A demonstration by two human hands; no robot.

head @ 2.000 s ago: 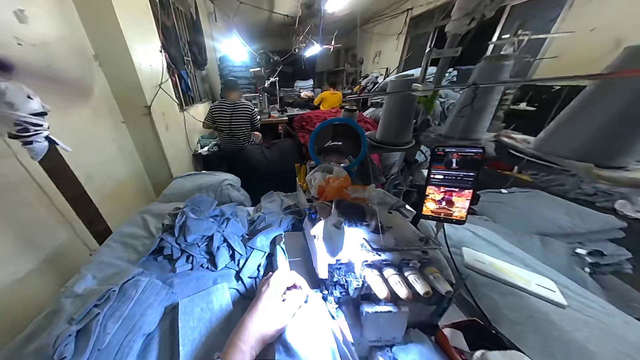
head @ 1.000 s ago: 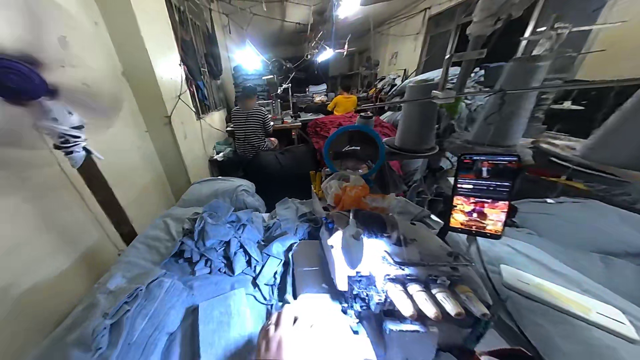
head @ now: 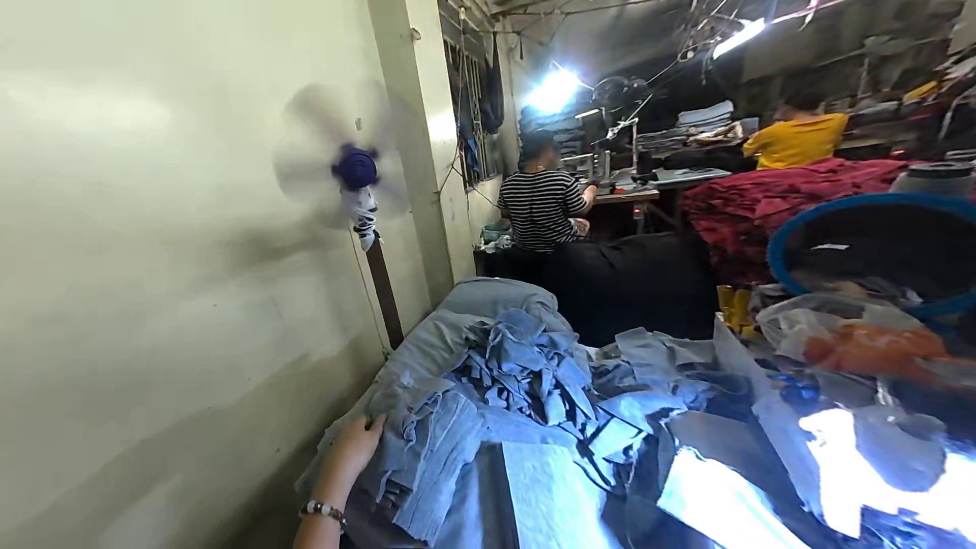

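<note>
My left hand (head: 357, 444), with a beaded bracelet on its wrist, reaches onto the left edge of a stack of grey-blue fabric pieces (head: 438, 450). Its fingertips touch the cloth; whether they grip a piece cannot be told. Right of the stack lies a heap of small blue fabric scraps (head: 534, 366). A flat light-blue panel (head: 553, 496) lies nearer to me. At the lower right, glare covers much of the sewing machine (head: 846, 465), and brightly lit cloth (head: 724, 503) lies beside it. My right hand is not in view.
A spinning fan (head: 356, 166) stands by the left wall. Behind the fabric are a large black bundle (head: 640, 282), a blue-rimmed round object (head: 778, 252), an orange item in a plastic bag (head: 869, 347) and a red cloth pile (head: 793, 198). Two people sit farther back.
The view has swung left. My left hand, earlier on the lit cloth by the sewing machine, is now at the fabric stack on the left.
</note>
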